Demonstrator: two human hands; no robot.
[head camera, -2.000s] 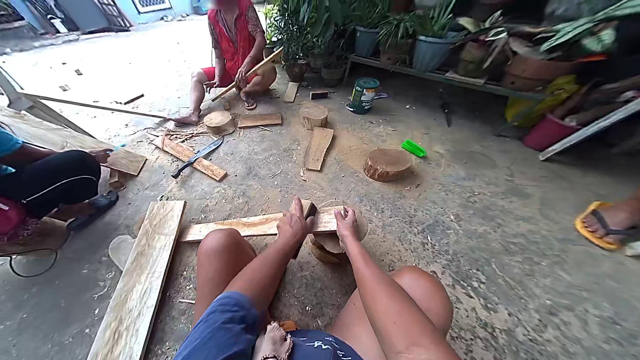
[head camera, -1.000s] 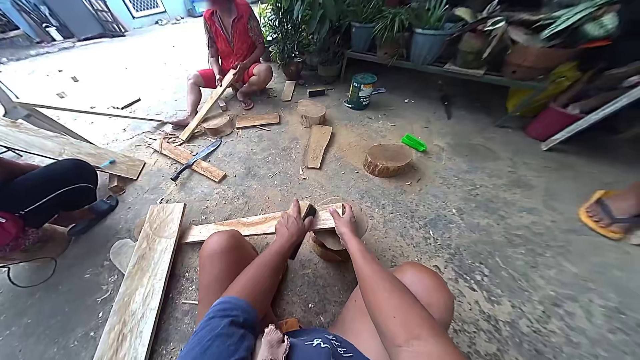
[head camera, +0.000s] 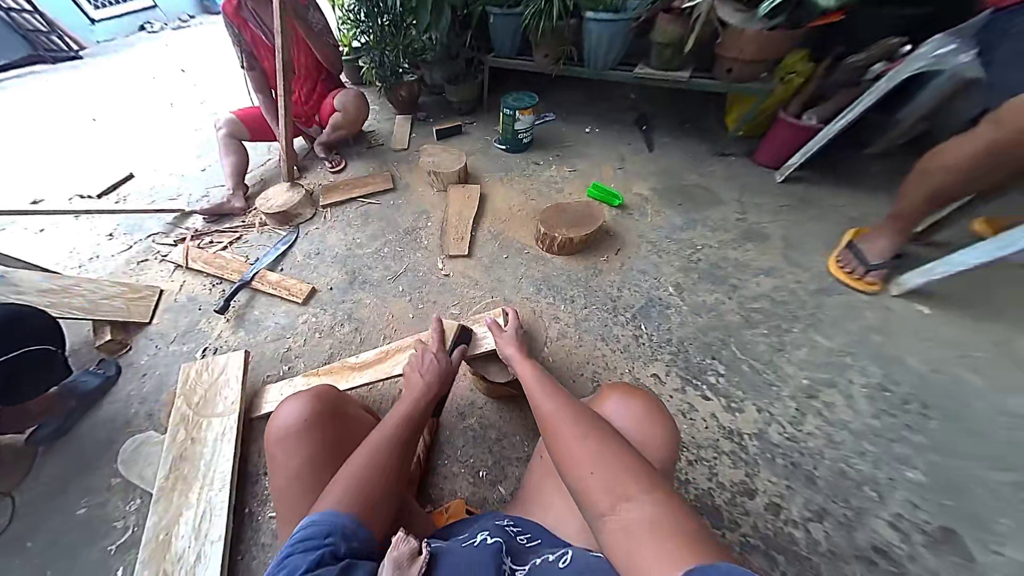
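A narrow wooden board (head camera: 352, 368) lies across a round log stump (head camera: 498, 386) in front of my knees. My left hand (head camera: 432, 364) grips a dark-edged block (head camera: 458, 338), possibly a sanding block, pressed on the board's upper face. My right hand (head camera: 510, 338) holds the board's right end, fingers over its edge. Beside my left knee rests a wider wooden plank (head camera: 196, 464). What the board's left end rests on is hidden.
A machete (head camera: 258, 270) lies on a wood piece at the left. Log stumps (head camera: 570, 227), a green plastic brush or scoop (head camera: 605, 194) and a paint can (head camera: 517, 122) stand ahead. A person in red (head camera: 308, 88) sits beyond; others are at both sides.
The person in red has raised a long wood strip upright on a stump. The sandaled foot at the right now shows more of its leg. My hands stay at the board's right end.
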